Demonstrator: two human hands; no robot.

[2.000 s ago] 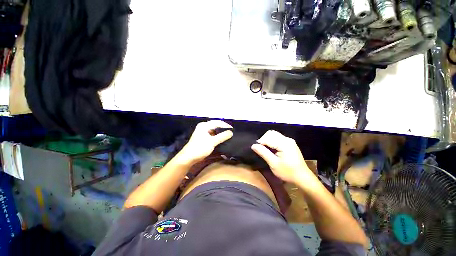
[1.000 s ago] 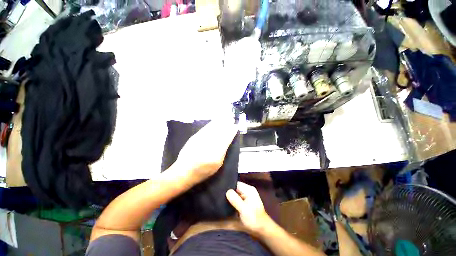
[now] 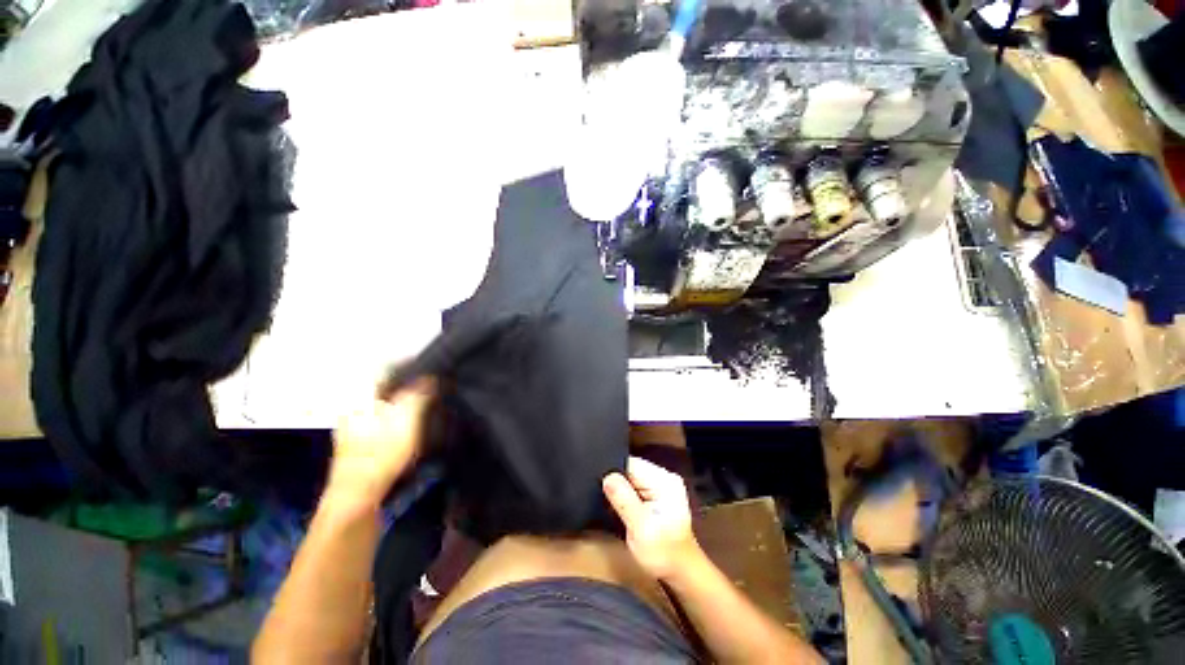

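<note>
A black garment piece (image 3: 559, 351) lies from the machine's left front over the table edge onto my lap. Its right edge runs by the presser foot and needle area (image 3: 620, 279), where small metal parts show. My left hand (image 3: 383, 435), slightly blurred, grips a bunched fold on the piece's left side at the table edge. My right hand (image 3: 652, 509) pinches the right edge of the piece just below the tabletop. The overlock machine (image 3: 806, 78) stands right of centre, lint-covered, with a row of tension dials (image 3: 776, 198) on its front.
A large black garment bundle (image 3: 163, 247) lies at the left of the white table (image 3: 377, 169). Black lint (image 3: 773, 351) clumps below the machine. A round fan (image 3: 1040, 572) stands at lower right. Navy cloth (image 3: 1124, 214) lies on the wood-coloured surface at right.
My left hand has moved from near the needle down and left, now holding a fold. The black piece extends farther up beside the machine. My right hand stays low at its right edge.
</note>
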